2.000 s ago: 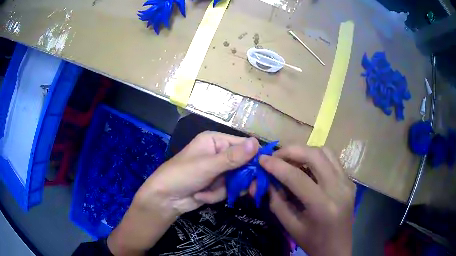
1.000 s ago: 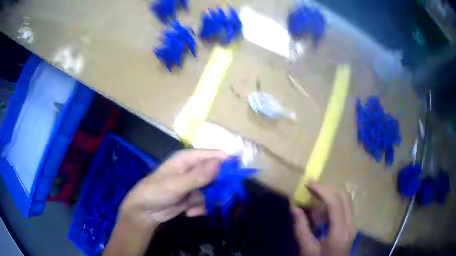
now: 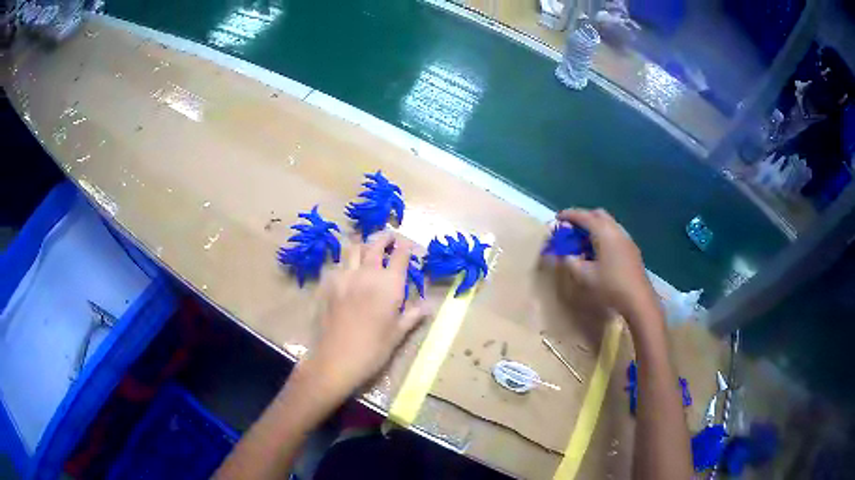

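Observation:
My left hand is over a blue spiky hair piece on the bench, fingers closed around it; the palm hides part of it. Three more hair pieces lie close by: one at the left, one behind, one to the right at the yellow tape's end. My right hand is shut on another blue hair piece near the bench's back edge. The white glue dish lies between the yellow strips with a pale stick in it.
A spare stick lies beside the dish. The right forearm partly covers loose blue parts. Round blue lumps are at lower right. A green conveyor runs behind the bench. Blue totes are at lower left.
The view has shifted up to the bench's back. My left hand has moved from near my lap to the group of hair pieces. My right hand has reached back and taken hold of a piece.

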